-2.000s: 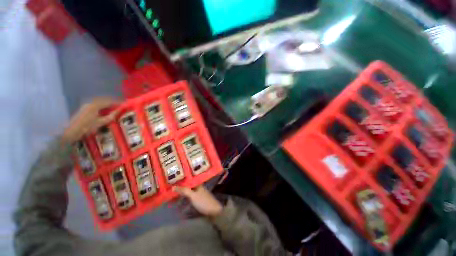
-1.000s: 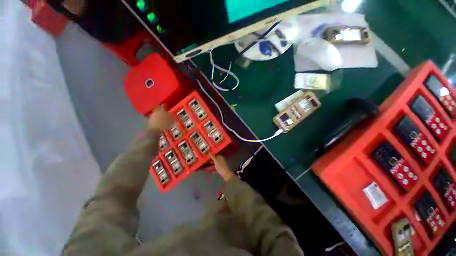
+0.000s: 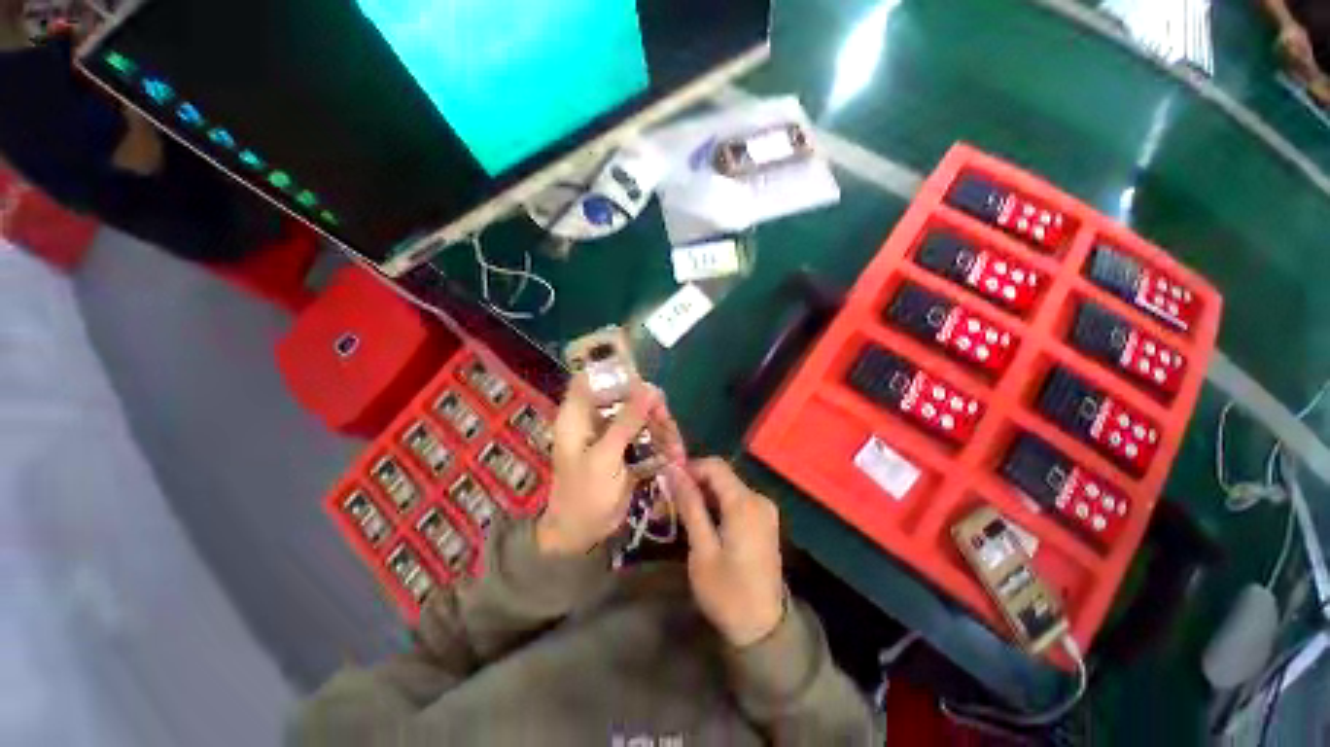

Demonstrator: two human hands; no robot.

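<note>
My left hand (image 3: pixel 586 474) holds a gold feature phone (image 3: pixel 601 361), back side up, over the bench's near edge. My right hand (image 3: pixel 732 552) has thumb and finger pinched on the white USB data cable (image 3: pixel 656 521) at the phone's lower end. Whether the plug is in or out is hidden by my fingers. A red phone tray (image 3: pixel 861 493) on the bench holds several face-up phones with red film. Another gold phone (image 3: pixel 1006 572) lies back up in its near compartment with a white cable in its end. A barcode label (image 3: pixel 887 467) lies in the tray.
A red tray of gold phones (image 3: pixel 433 489) is low at left, beside a red stool (image 3: pixel 358 347). A monitor (image 3: pixel 511 73), a sample phone (image 3: pixel 761 149) and small cards (image 3: pixel 677 314) are behind. A black scanner (image 3: pixel 788 339) lies left of the bench tray. A person's arm shows upper left.
My hands have let go of the tray of gold phones, now low at left. My left hand has picked up the cabled phone from the bench, and my right hand has come to its cable end.
</note>
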